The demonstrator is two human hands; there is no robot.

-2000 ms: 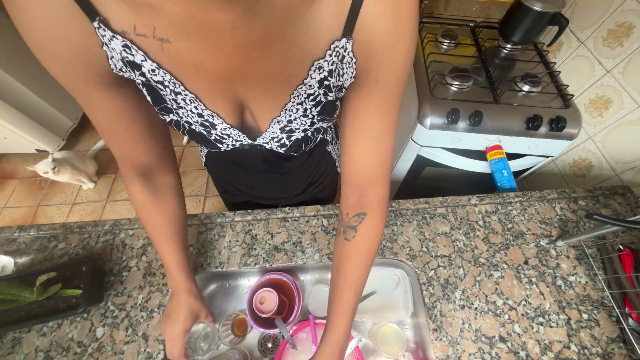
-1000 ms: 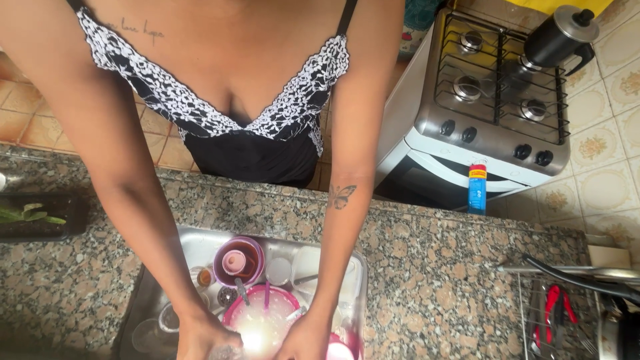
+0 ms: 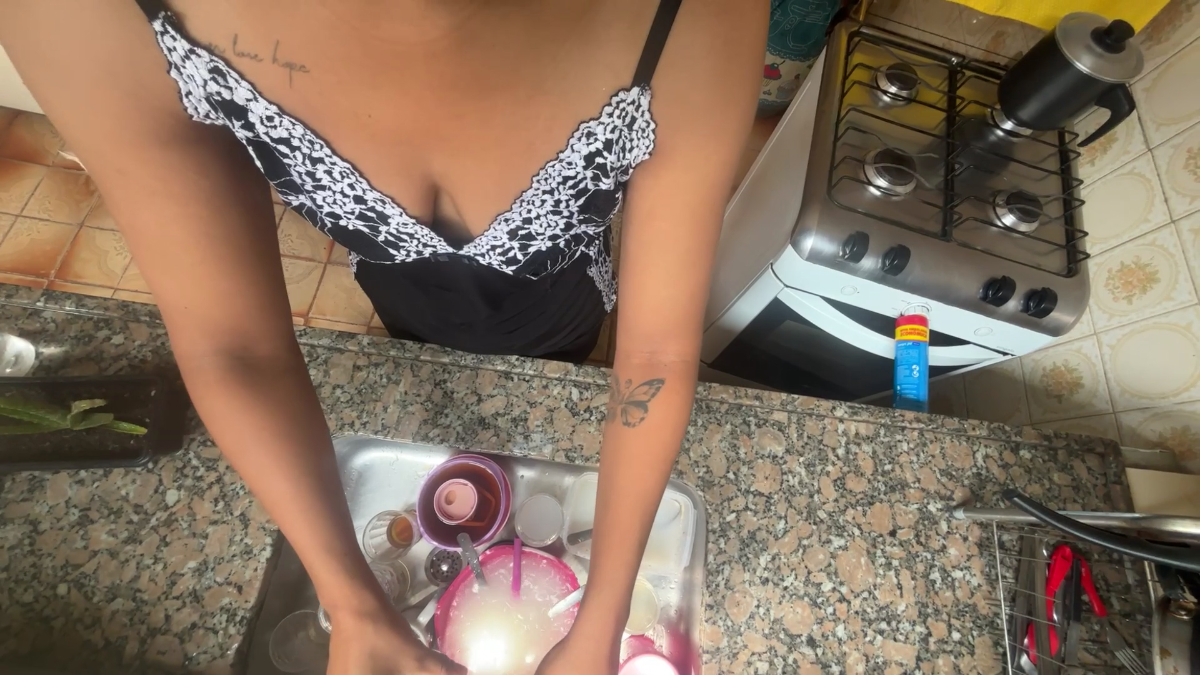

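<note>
Both hands reach into the steel sink (image 3: 692, 525) and are cut off by the bottom edge, fingers hidden. On the image's left, my right hand (image 3: 389, 649) is at the near side of a pink bowl (image 3: 450, 595) of cloudy, foamy water. My left hand (image 3: 579, 652) is at the bowl's other side. Whether either holds something cannot be told. Utensil handles stick out of the bowl. Around it are a purple pot (image 3: 431, 478) with a small pink cup (image 3: 456, 501) inside, drinking glasses (image 3: 382, 536), a whitish round container (image 3: 539, 519) and clear plastic containers (image 3: 670, 536).
A granite counter (image 3: 816, 544) surrounds the sink. A dark planter (image 3: 141, 441) with green leaves stands left. At right is a wire dish rack (image 3: 1001, 591) with red-handled utensils (image 3: 1059, 591). A blue bottle (image 3: 911, 366) stands by the stove (image 3: 816, 234), which holds a black pot (image 3: 1050, 80).
My right hand has moved from a glass at the sink's left side to beside the pink bowl. My left hand remains by the bowl. The view has shifted and tilted.
</note>
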